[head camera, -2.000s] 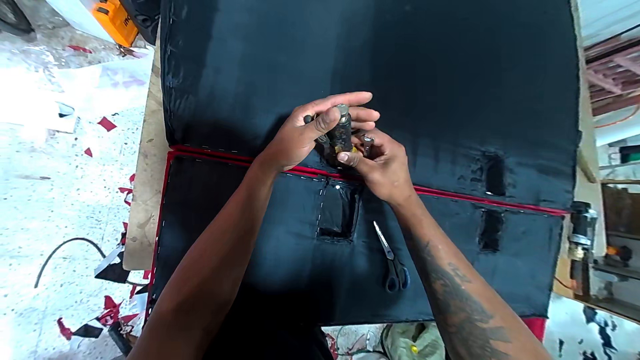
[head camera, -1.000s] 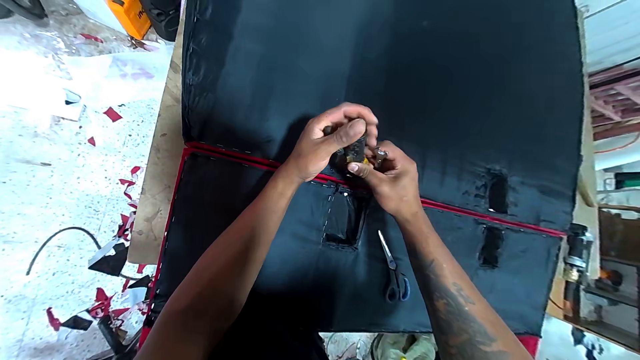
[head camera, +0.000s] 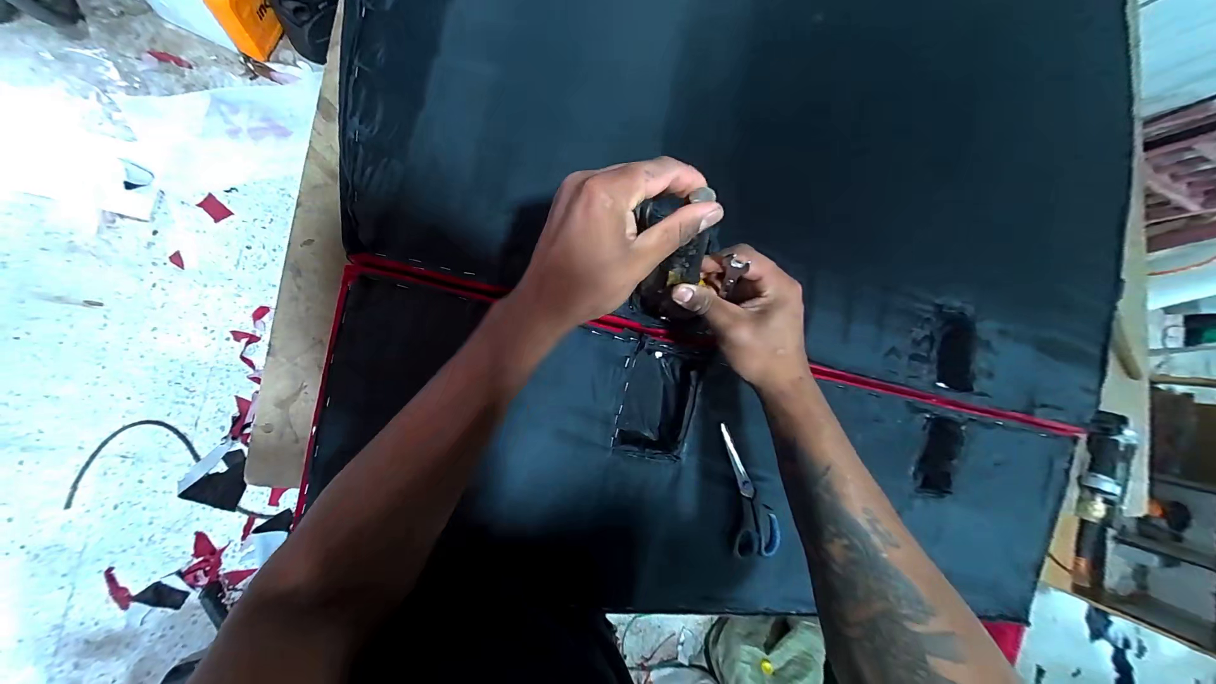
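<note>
Above the red seam, my left hand (head camera: 608, 233) grips the upper part of a small dark, worn tool (head camera: 671, 261) with a grey metal knob on top; its exact kind is not clear. My right hand (head camera: 755, 309) holds the lower right side of the same tool, thumb at its base beside a yellowish part and a small metal piece. Fingers hide much of it. Beneath both hands lies black upholstery fabric (head camera: 807, 114) with red piping (head camera: 950, 407). Scissors (head camera: 749, 499) with dark blue handles lie below the hands, right of a rectangular cutout (head camera: 657, 399).
Two more dark rectangular openings (head camera: 955, 350) are at the right of the fabric. A wooden board edge (head camera: 290, 380) shows at left. Red and black scraps (head camera: 204, 560) and a thin black hose (head camera: 133, 426) lie on the floor. A cylindrical tool (head camera: 1102, 465) stands at the right edge.
My left hand's fingers have shifted around the top of the dark tool, with thumb and fingertips now at its knob. Both hands stay on it. The scissors remain on the fabric.
</note>
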